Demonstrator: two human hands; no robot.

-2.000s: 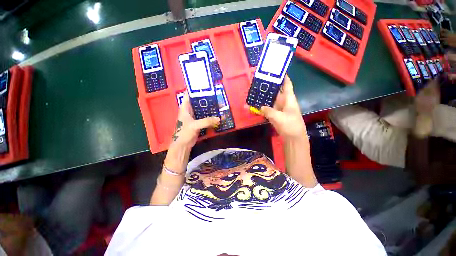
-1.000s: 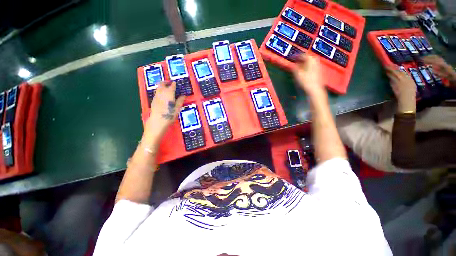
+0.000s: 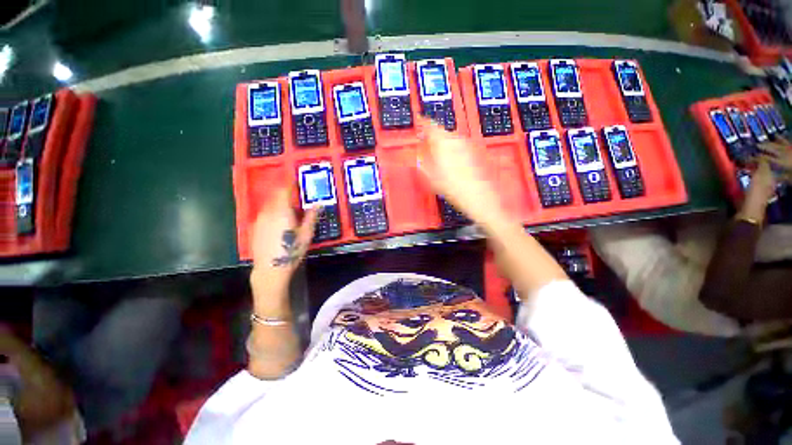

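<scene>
A red compartment tray (image 3: 405,156) lies in front of me with two rows of lit keypad phones. My left hand (image 3: 280,233) is over its lower left, with fingers at the left side of a lower-row phone (image 3: 319,187); whether it grips it cannot be told. My right hand (image 3: 447,161) is blurred, over the tray's right part, near an upper-row phone (image 3: 436,83). It partly covers a lower-row phone (image 3: 451,211). Its fingers are too blurred to read. A second red tray (image 3: 660,161) with several lit phones stands directly to the right.
Stacked red trays with phones (image 3: 74,174) stand at the far left. Another red tray (image 3: 714,130) lies at the right by a neighbour's hand (image 3: 762,187). A lower red bin (image 3: 501,276) with dark items sits below the bench edge. A metal strip (image 3: 556,43) crosses the green bench.
The second tray has turned straight and now sits against the first. My right hand has moved left from it onto the first tray. My left hand has moved down from the upper row.
</scene>
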